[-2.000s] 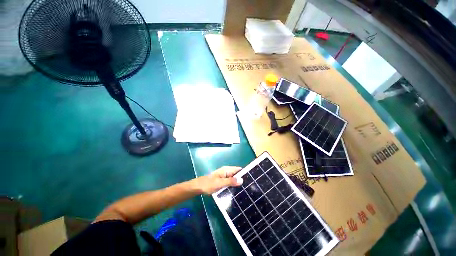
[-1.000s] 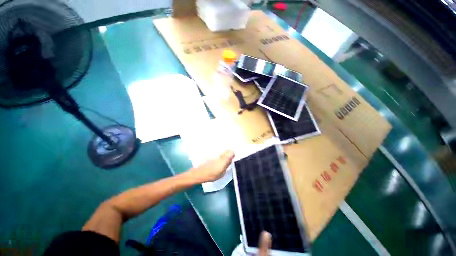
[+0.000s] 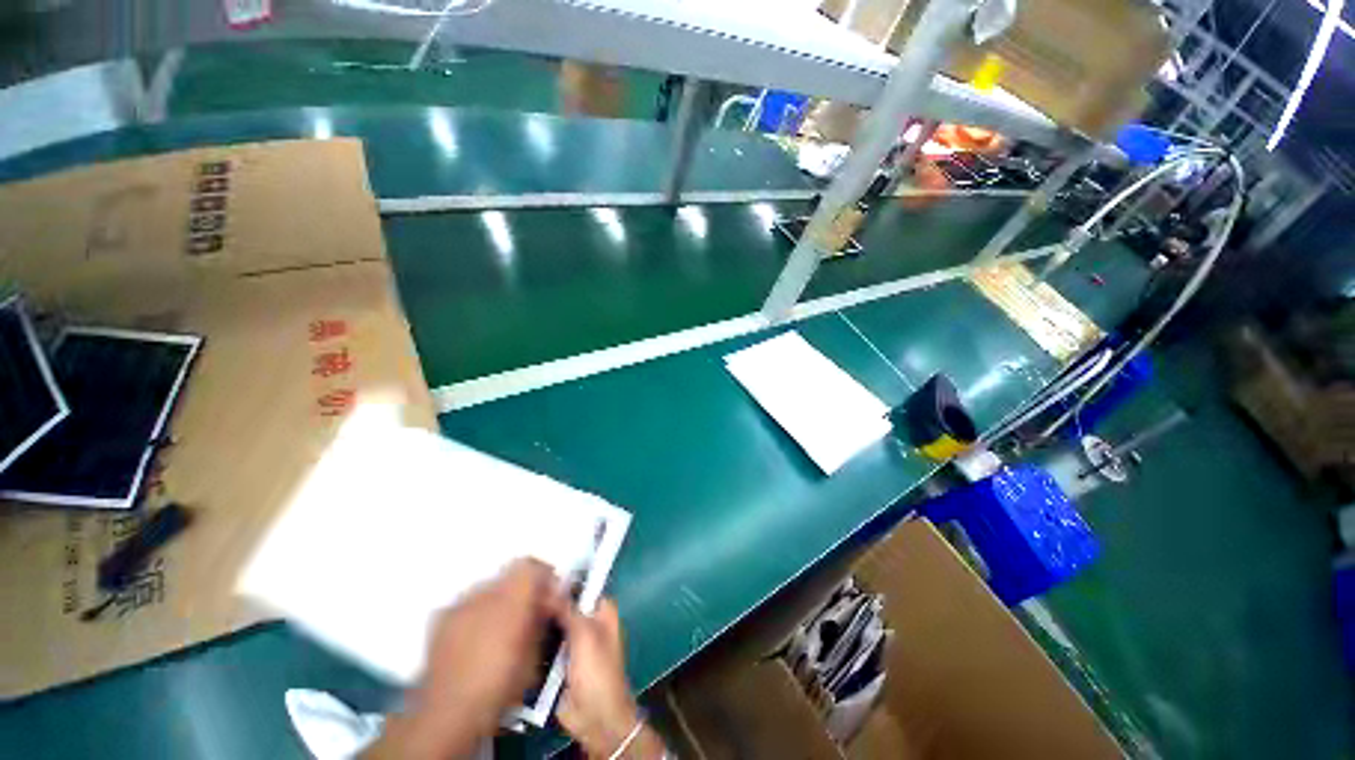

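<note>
A white sleeve (image 3: 431, 535) lies around most of a solar panel (image 3: 598, 561). Only the panel's right end, a pale frame with a dark strip, shows at the sleeve's mouth. My left hand (image 3: 483, 639) is blurred and grips the sleeve's near right part. My right hand (image 3: 598, 676), with a thin white band at the wrist, holds the panel's exposed end. The hands are close together and hide part of that end. A crumpled white cloth (image 3: 330, 725) lies at the bench's near edge.
Framed panels (image 3: 112, 408) and a black connector (image 3: 141, 552) lie on the cardboard sheet (image 3: 297, 282) at left. A white packet (image 3: 810, 398) and a black-yellow tape item (image 3: 939, 419) are on the bench. An open carton (image 3: 966, 653) holds packets below the edge, beside a blue stool (image 3: 1025, 535).
The view has swung right, away from the fan and sleeve stack. The panel, earlier bare in my hands, is now mostly inside a white sleeve.
</note>
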